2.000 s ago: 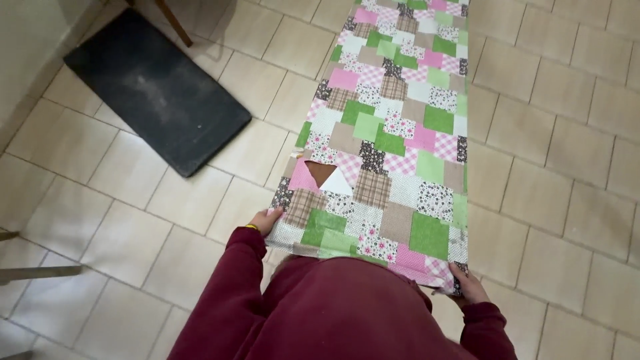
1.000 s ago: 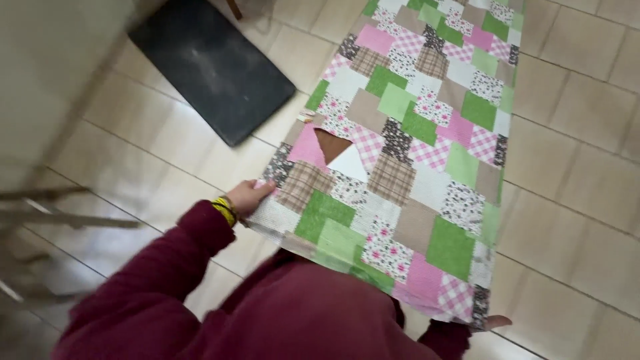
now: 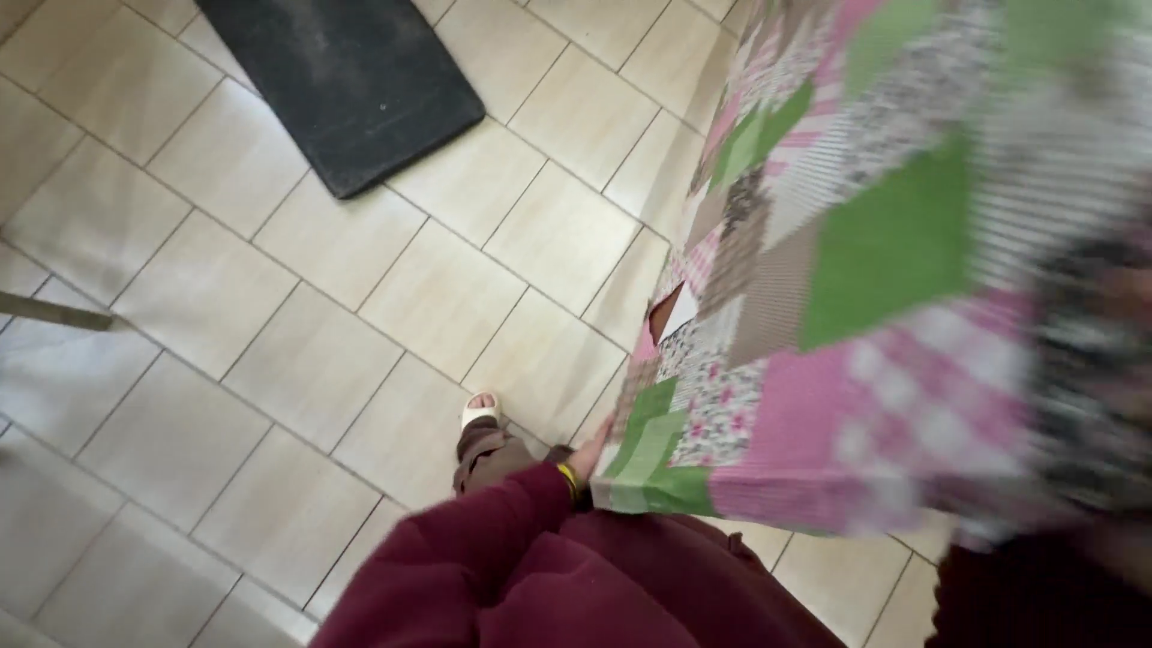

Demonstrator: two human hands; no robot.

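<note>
A long flat panel or tabletop covered in patchwork-print cloth (image 3: 886,243) fills the right side, tilted, with its right side raised toward the camera. The cloth shows green, pink, brown and white patches, and a torn spot near the left edge bares brown and white. At its near left corner my left hand (image 3: 589,453), with a yellow band at the wrist, grips the edge; its fingers are partly hidden. My right hand is at the far right, blurred and mostly hidden; the dark sleeve shows below the panel, and its hold cannot be made out.
A black mat (image 3: 360,90) lies on the beige tiled floor (image 3: 342,315) at the upper left. A wooden leg or bar (image 3: 54,310) juts in from the left edge. My foot in a light sandal (image 3: 481,409) stands left of the panel's near corner.
The panel has tilted, its right side now up and close to the camera; it lay roughly flat before. My right hand, seen earlier at the near right corner, is now blurred. The view has shifted.
</note>
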